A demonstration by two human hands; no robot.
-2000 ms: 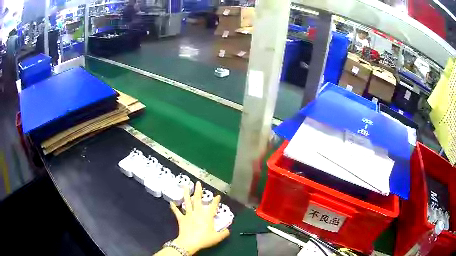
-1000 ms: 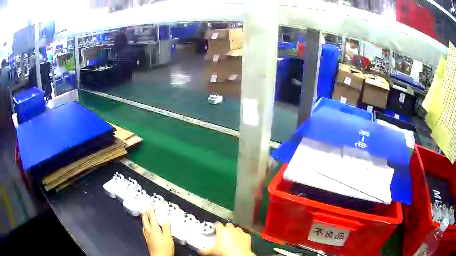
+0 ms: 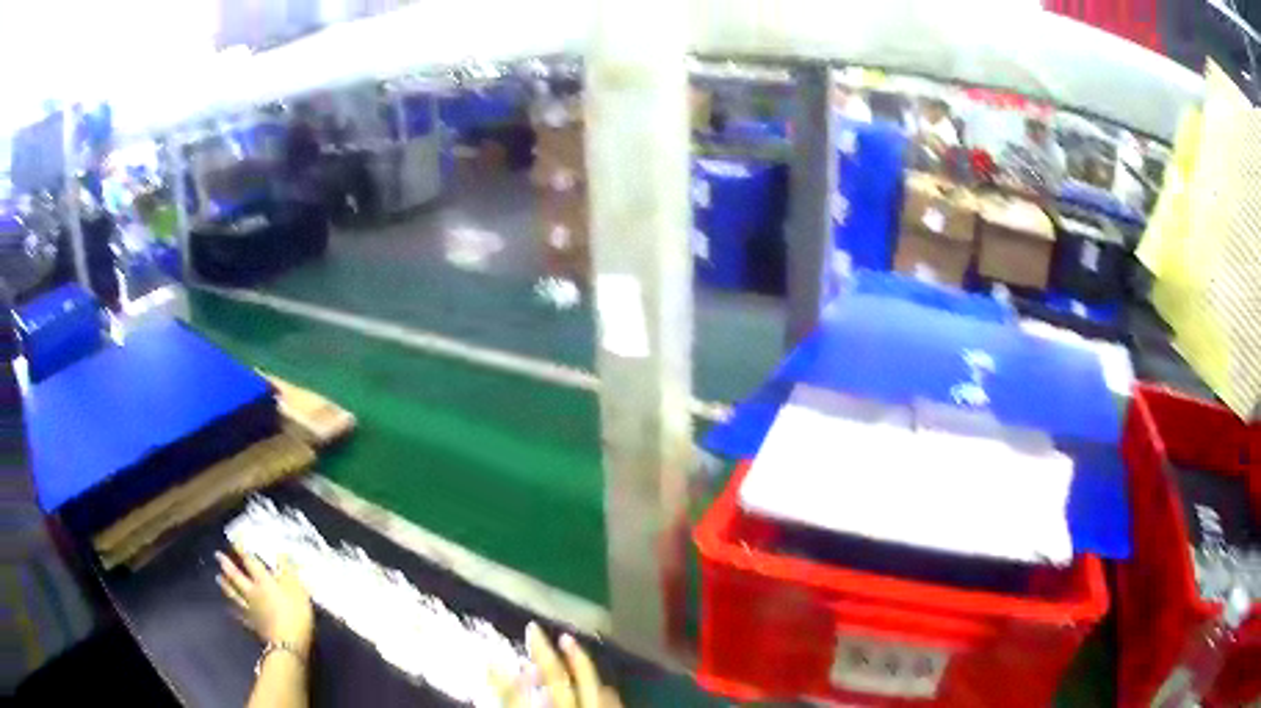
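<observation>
A long row of white plug adapters (image 3: 394, 609) lies diagonally on the black mat, blurred by motion, so single pieces and their pins cannot be told apart. My left hand (image 3: 270, 598) is at the row's far left part, fingers spread against its near side. My right hand (image 3: 560, 675) is at the row's near right end, cut off by the bottom edge, fingers over the last adapters. Whether either hand grips an adapter cannot be made out.
A blue stack (image 3: 145, 408) over brown cardboard (image 3: 208, 491) stands at left. A metal post (image 3: 639, 415) rises behind the mat. The red reject bin (image 3: 830, 622) holds blue sheets and white papers (image 3: 906, 477). A second red crate (image 3: 1148, 553) and a clear bottle (image 3: 1200, 650) are at right.
My left hand, beside the right a second ago, has moved left along the row. My right hand has shifted slightly left and down in the picture. The view has turned right.
</observation>
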